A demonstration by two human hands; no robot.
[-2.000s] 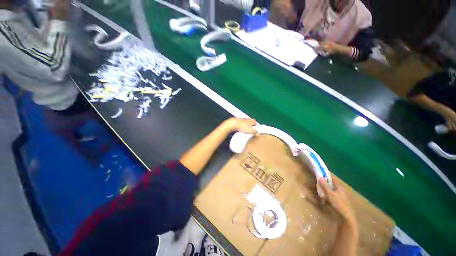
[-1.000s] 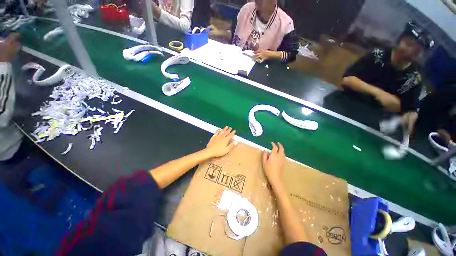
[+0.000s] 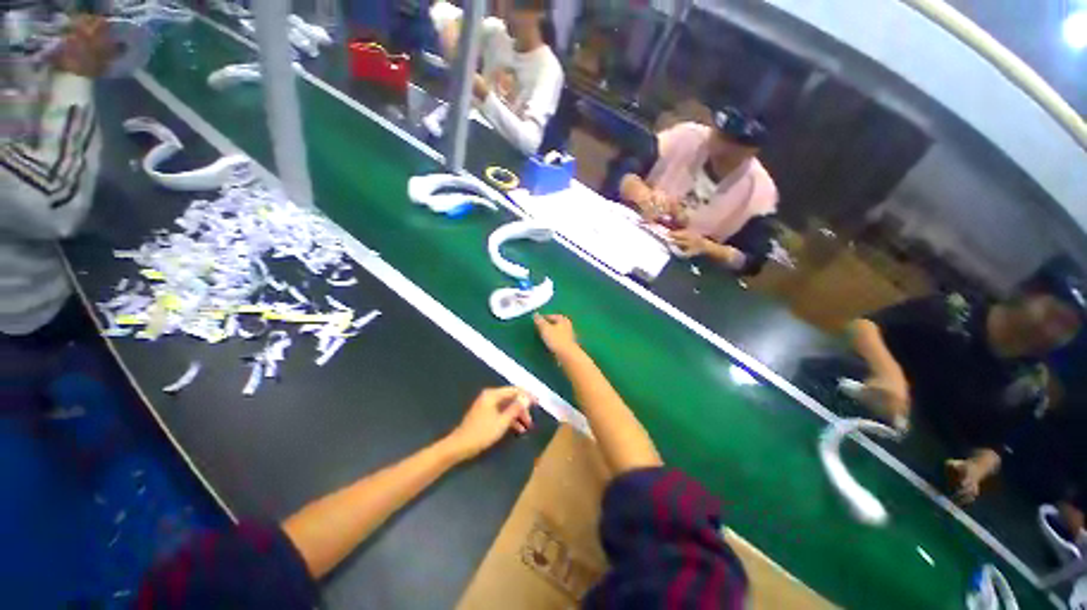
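A white neck fan unit [image 3: 521,297] lies on the green belt, its curved arm pointing away and a little blue showing at its joint. My right hand [image 3: 557,335] reaches over the belt, fingertips beside the unit's near wider end; contact is unclear. My left hand [image 3: 495,419] is at the belt's near edge with curled fingers; whether they hold anything small is unclear. The brown cardboard [image 3: 525,554] shows partly below, covered in part by my right sleeve. The tape roll is not in view.
A heap of liner scraps [image 3: 227,268] lies left on the black bench, with a curved white unit [image 3: 197,176] behind it. Another unit with blue [image 3: 451,192] lies farther up the green belt [image 3: 679,405]. People sit across the belt; a hand there touches a white unit [image 3: 849,471].
The view has swung left. My right hand has moved from the cardboard out over the belt toward the unit. My left hand has left the cardboard's edge, and its fingers are now curled.
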